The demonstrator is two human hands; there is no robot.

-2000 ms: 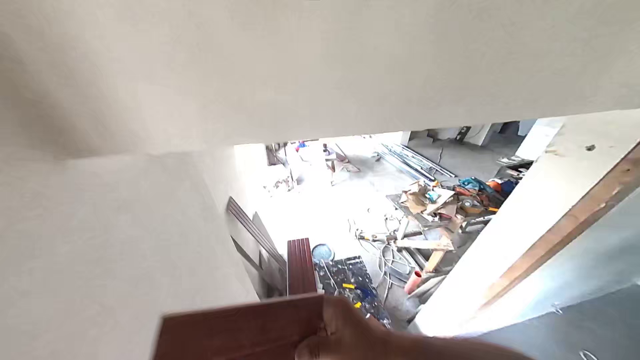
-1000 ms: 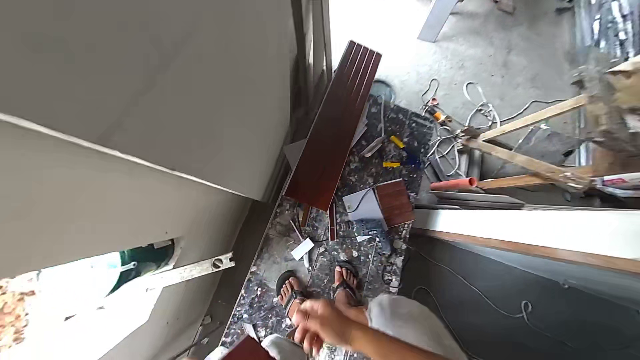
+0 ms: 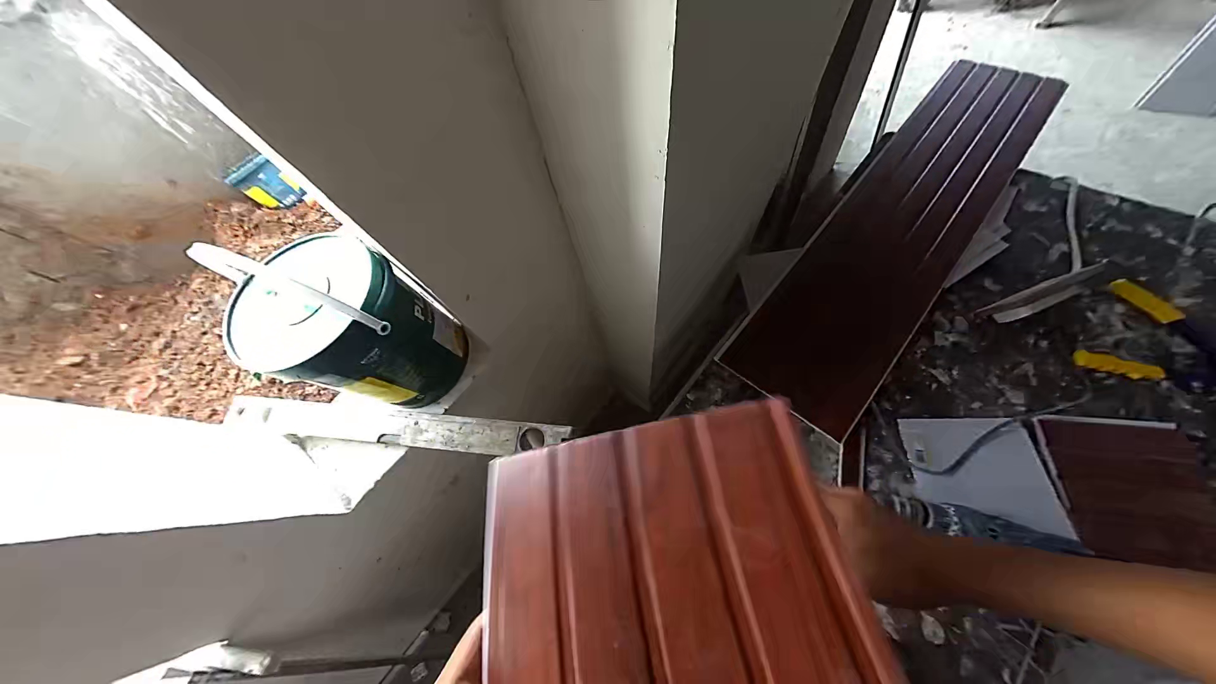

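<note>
A grooved red-brown panel piece (image 3: pixel 655 560) is between my hands at the bottom centre. My left hand (image 3: pixel 464 657) grips its left edge, and only part of the hand shows at the bottom of the view. On the panel's right edge is my right hand (image 3: pixel 869 546), its fingers partly hidden behind the panel. Just beyond, a longer dark-brown grooved panel (image 3: pixel 883 247) lies slanting away to the upper right.
A lidded paint bucket (image 3: pixel 351 323) and a metal spirit level (image 3: pixel 456 432) rest on the ledge of the wall opening at left. A wall corner (image 3: pixel 660 190) juts in centrally. Yellow-handled tools (image 3: pixel 1119 365) and cut panel pieces (image 3: pixel 1130 489) lie at right.
The view has swung down and left. The red-brown panel, only a corner at the bottom a second ago, is now up in front of me, and my right hand, bare then, is on its edge.
</note>
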